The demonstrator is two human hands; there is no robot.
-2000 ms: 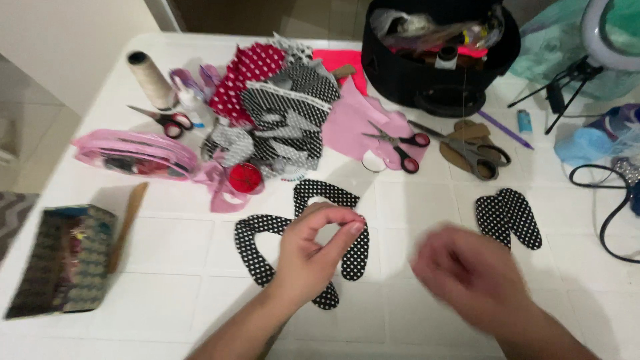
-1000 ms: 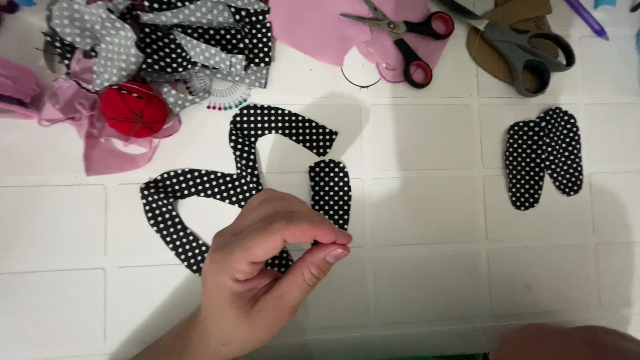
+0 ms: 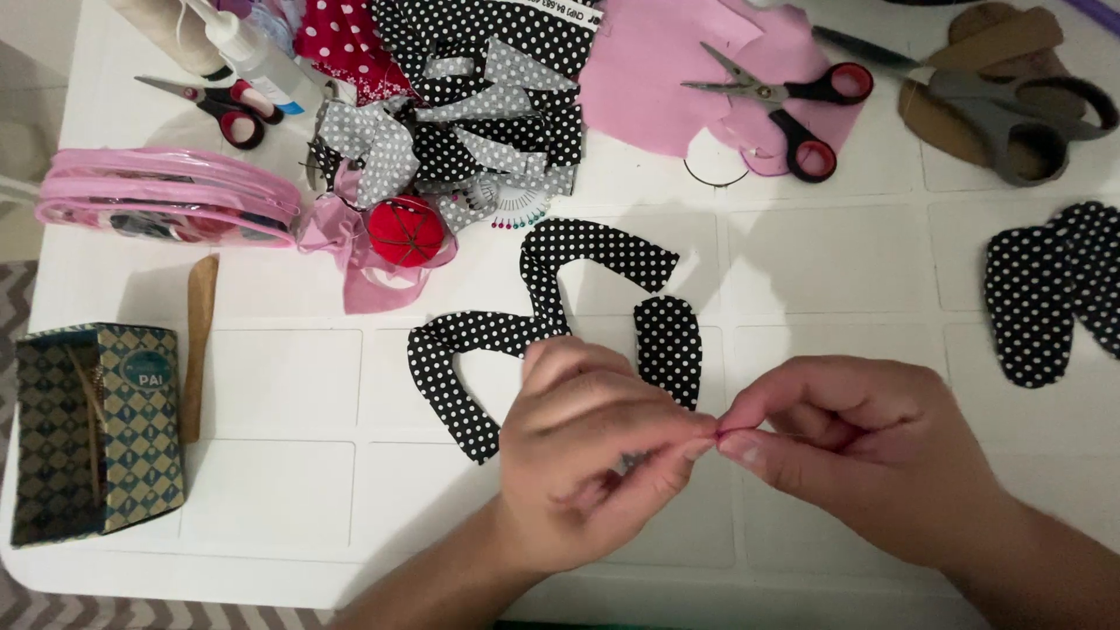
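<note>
My left hand (image 3: 604, 446) pinches something tiny between thumb and index finger, too small to name for sure. The thumb and index fingertips of my right hand (image 3: 840, 446) close on the same spot, where a bit of dark pink or purple shows. Under and beyond my left hand lie black polka-dot fabric strips (image 3: 468, 337), bent into curves. A short rounded polka-dot piece (image 3: 669, 346) is just above my fingertips. Two more oval polka-dot pieces (image 3: 1028, 306) overlap at the right edge.
Red-handled scissors (image 3: 787, 105) lie on pink fabric (image 3: 661, 79); grey-handled scissors (image 3: 997, 105) rest on brown pieces. Fabric scraps (image 3: 499, 114), a red pincushion (image 3: 405, 231), a glue bottle (image 3: 262, 66), more scissors (image 3: 227, 109), a pink clear pouch (image 3: 166, 197), a wooden stick (image 3: 199, 346) and a patterned box (image 3: 144, 429) occupy the left.
My right hand has come in from the lower right edge and now meets my left fingertips. The polka-dot pieces lie as before.
</note>
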